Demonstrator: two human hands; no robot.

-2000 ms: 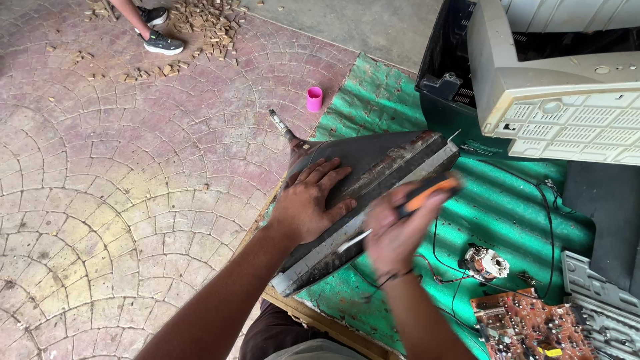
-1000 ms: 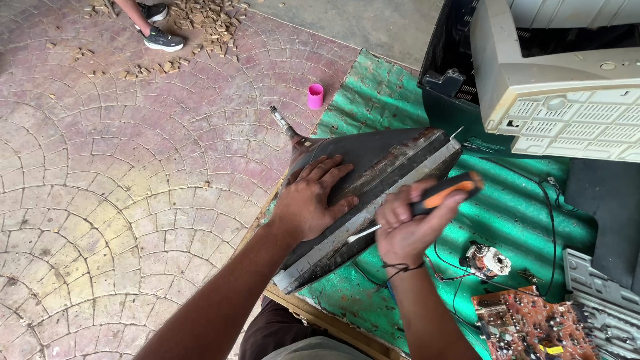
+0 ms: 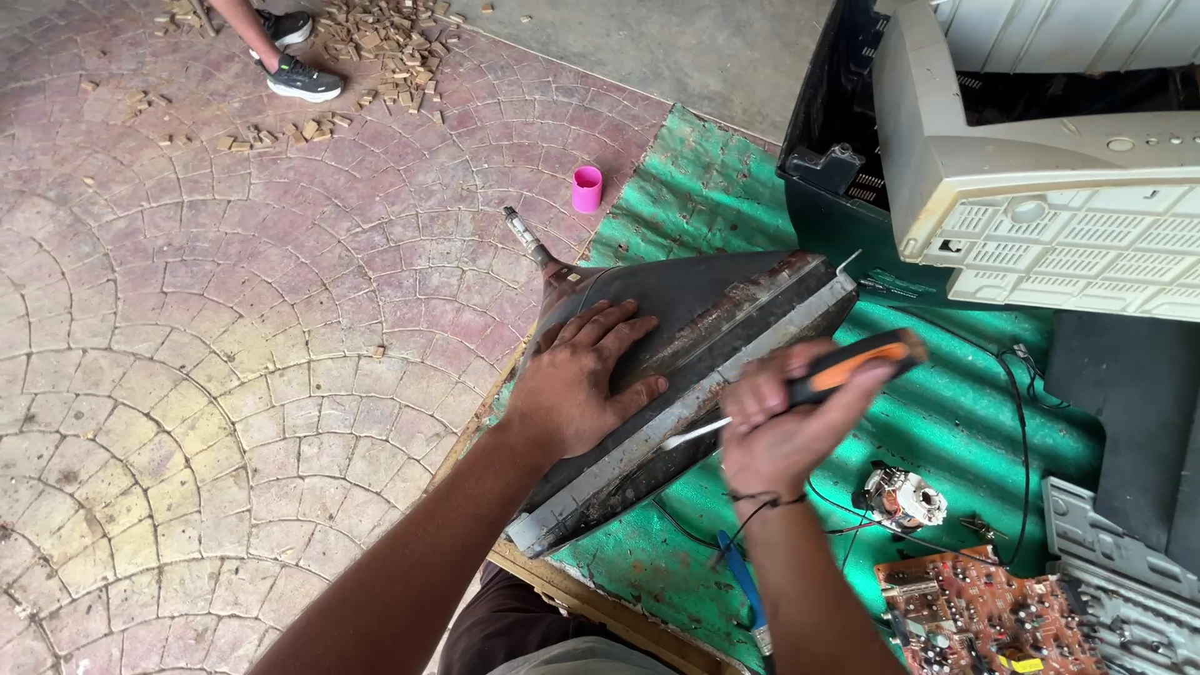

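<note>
A dark cathode ray tube (image 3: 703, 281) lies on its side on a green corrugated sheet (image 3: 975, 412), its thin neck pointing to the upper left. My left hand (image 3: 586, 380) rests flat on the tube's dark funnel, fingers spread. A grey metal band (image 3: 600, 478) runs around the rim near the screen. In my right hand (image 3: 797, 412) is a screwdriver (image 3: 848, 366) with a black and orange handle, and the tip of its shaft touches or nearly touches the band's edge. The screen face is mostly turned out of view.
A deflection yoke coil (image 3: 905, 497), a circuit board (image 3: 994, 609), black wires and blue-handled pliers (image 3: 743, 577) lie on the sheet. Beige and black monitor housings (image 3: 1059, 197) stand at upper right. A pink cup (image 3: 587, 189) sits beyond the tube. Another person's shoes (image 3: 305, 80) are at upper left.
My right hand and the screwdriver have shifted slightly about the band, the handle blurred in the earliest frame. My left hand stays on the tube.
</note>
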